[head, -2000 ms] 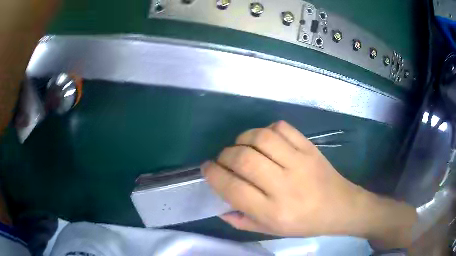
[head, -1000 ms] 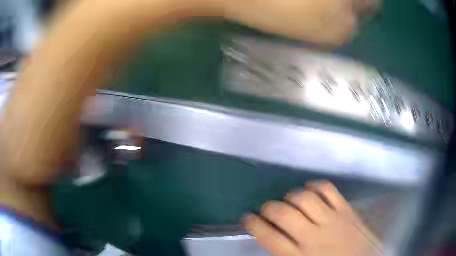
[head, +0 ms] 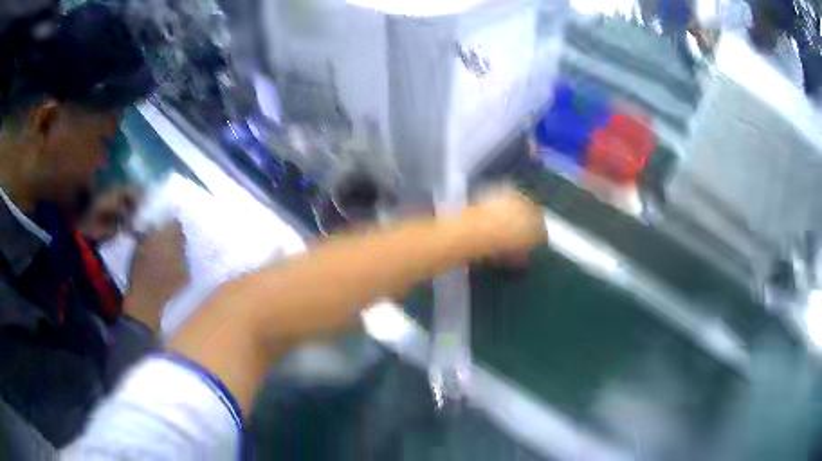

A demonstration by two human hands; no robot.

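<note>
My left hand (head: 509,225) is at the end of my outstretched bare forearm, above the green surface (head: 559,315) in the middle of the view. It is blurred, the fingers look curled, and I cannot tell whether it holds anything. My right hand is not in view. No fixture, cover block or tweezers show. A bright silver rail (head: 527,416) crosses the green surface below my hand, and another bright strip (head: 622,266) runs to its right.
A person (head: 54,297) in dark clothing sits at the left, with hands over white sheets (head: 212,230). A pale grey equipment box (head: 419,99) stands behind my forearm. A blue bin (head: 570,117) and a red bin (head: 620,147) are beyond. Another person shows partly at the upper right.
The view has swung up towards the line and neighbouring worker. The silver-grey block, my right hand and the carrier plates have left the picture. My left arm now reaches across the middle.
</note>
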